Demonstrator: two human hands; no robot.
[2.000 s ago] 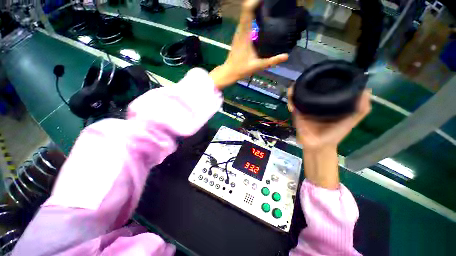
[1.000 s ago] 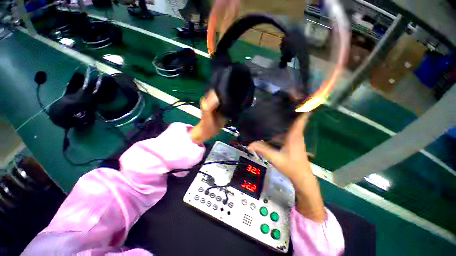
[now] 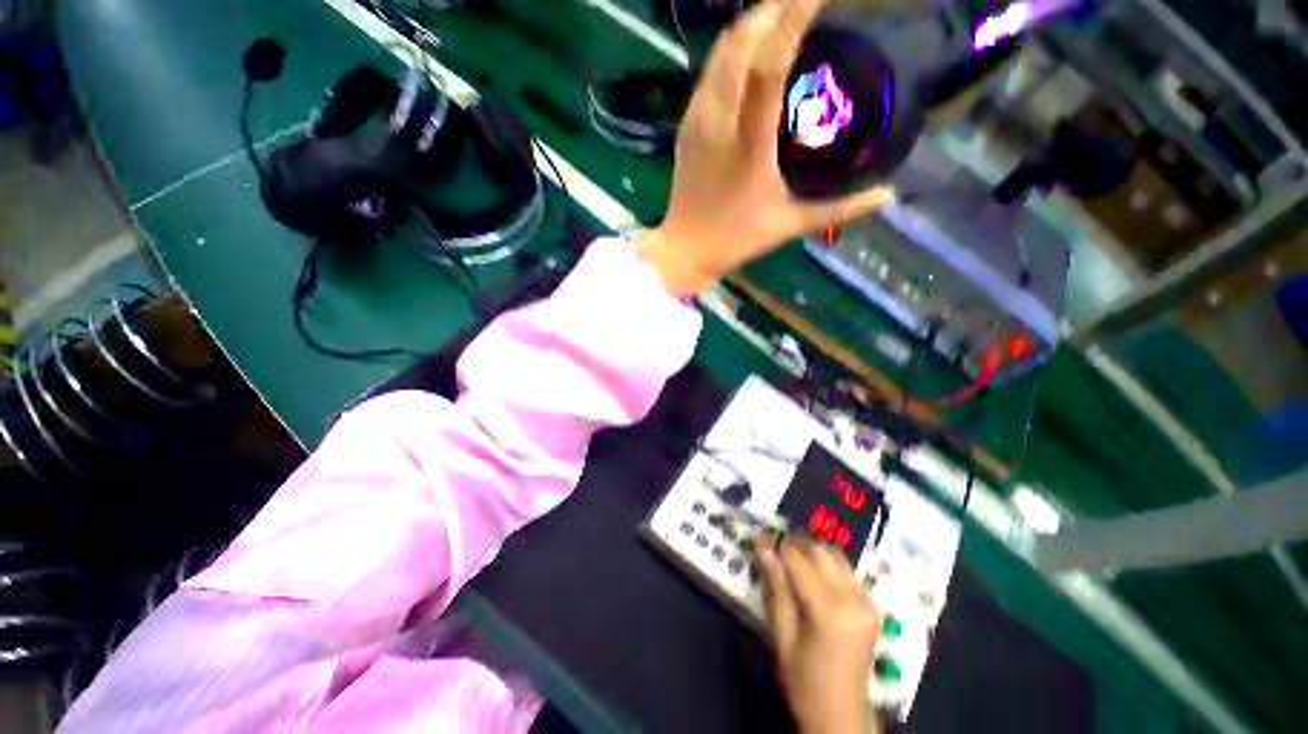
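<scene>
My left hand (image 3: 739, 158) holds a black gaming headset by one ear cup (image 3: 835, 108), whose animal-head logo glows pink and blue. The headband rises out at the top edge, with a purple light on it. The white headset tester (image 3: 717, 456) lies tilted on the black work mat (image 3: 603, 574), its red digits blurred. My right hand (image 3: 818, 609) is over the tester's jacks with its fingertips together. Whether it holds a plug there is hidden and blurred.
Another headset (image 3: 344, 179) with a boom microphone lies on the green bench (image 3: 215, 273) at the left. A blue-grey box (image 3: 932, 273) with red terminals stands beyond the tester. A carton of headsets (image 3: 86, 387) is at lower left. A grey bar (image 3: 1191, 528) crosses at right.
My right hand has left the headset and come down to the tester's jacks. My left hand has raised the headset, and its logo now shows lit. The view has turned and shifted.
</scene>
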